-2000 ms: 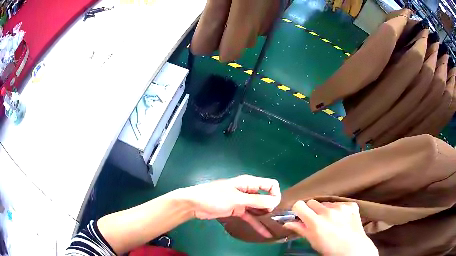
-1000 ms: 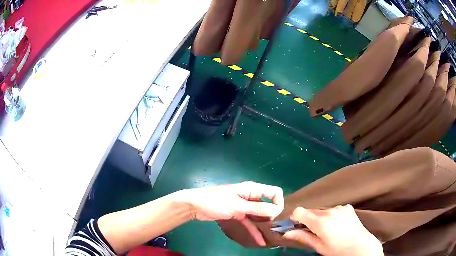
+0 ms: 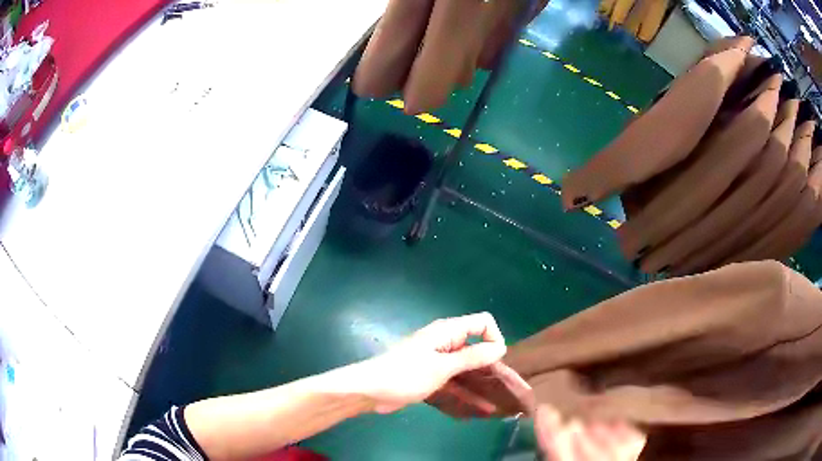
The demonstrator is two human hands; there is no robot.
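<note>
A brown jacket lies across the lower right, its sleeve reaching to my hands. My left hand holds the sleeve's end, with thumb and index finger pinched together and the other fingers under the cloth. My right hand is blurred at the bottom edge, close to the right of my left hand and in front of the brown cloth. The snips do not show clearly; whether my right hand holds them or the cloth cannot be told.
More brown jackets hang at the upper right, others at the top centre. A white table curves along the left. A white drawer unit, a black bin and a metal rail stand are on the green floor.
My right hand has moved down and blurred; the silver snips seen in it before no longer show clearly. My left hand has tilted slightly and still holds the sleeve end.
</note>
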